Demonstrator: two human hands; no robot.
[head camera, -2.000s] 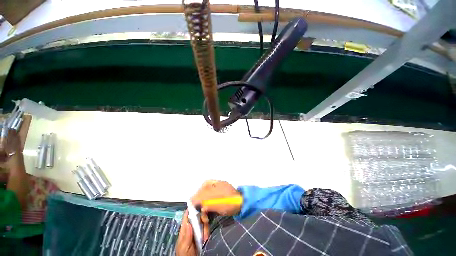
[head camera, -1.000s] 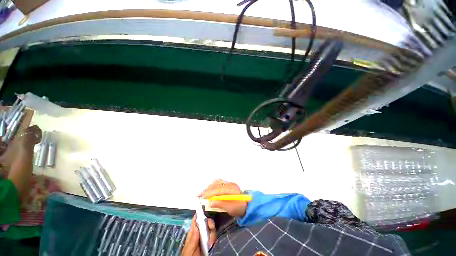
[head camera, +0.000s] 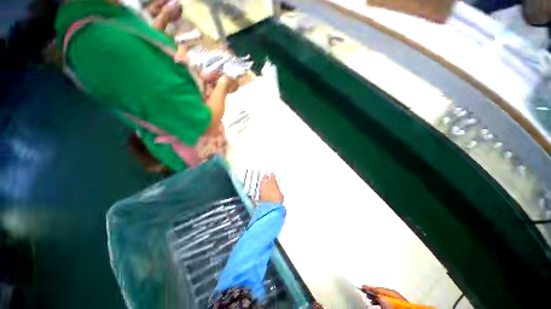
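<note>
My left hand (head camera: 271, 189), in a blue sleeve, reaches over the crate's rim to the group of silver tubes (head camera: 252, 181) on the pale bench. It touches or nearly touches them; blur hides whether its fingers hold one. My right hand (head camera: 383, 294) is at the bottom edge, partly cut off, shut on the yellow-orange pen-like tool (head camera: 403, 303). A blurred whitish shape lies just left of it; I cannot tell what it is.
The blue-green lined crate (head camera: 142, 226) with rows of tubes stands left of the bench (head camera: 338, 217). A co-worker in green (head camera: 133, 72) handles tubes beyond it. The dark green channel (head camera: 386, 151) runs along the bench's far side.
The view has swung left. My left hand has left the tube it held before me and reached out to the tubes on the bench. My right hand still holds the tool.
</note>
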